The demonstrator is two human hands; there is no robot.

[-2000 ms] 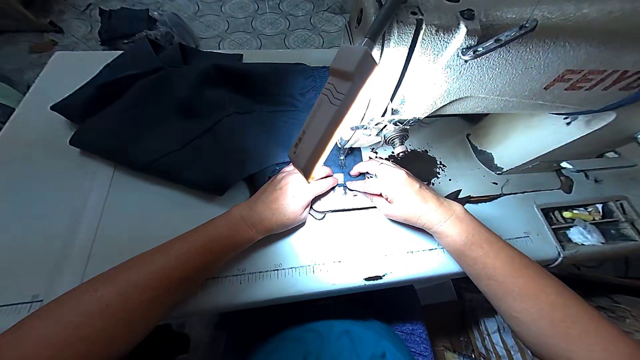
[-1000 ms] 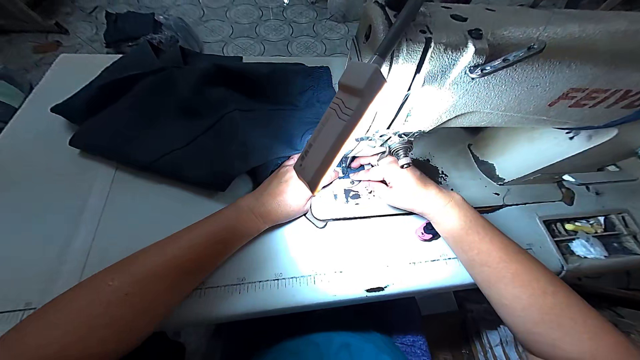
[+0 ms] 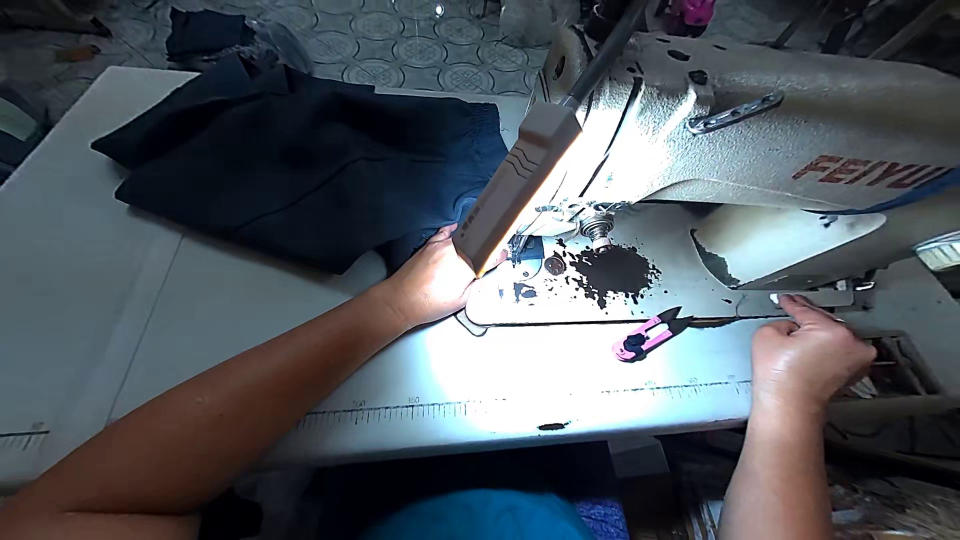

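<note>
Dark navy trousers or a similar garment [image 3: 300, 165] lie folded on the left of the sewing table, their gathered end beside the sewing machine [image 3: 735, 142]. My left hand [image 3: 435, 281] is at the garment's edge near the needle, its fingertips partly hidden behind the lamp [image 3: 517, 184]; a small piece of dark cloth [image 3: 529, 249] lies under the presser foot. Far to the right, my right hand [image 3: 810, 349] rests by the machine's base with the index finger extended near a small white thing [image 3: 775, 298]. Whether it holds this cannot be told. Pink thread snips [image 3: 651, 334] lie between my hands.
A printed ruler scale [image 3: 420, 409] runs along the table's front edge. An open compartment [image 3: 900, 364] with small items sits at the right. Worn dark patches [image 3: 615, 271] mark the machine bed. Dark cloth and a plastic bag [image 3: 277, 45] are on the tiled floor behind.
My right hand has moved from the needle area far to the right. The pink snips, partly covered by my right wrist a second ago, now show fully. My left hand has stayed near the needle.
</note>
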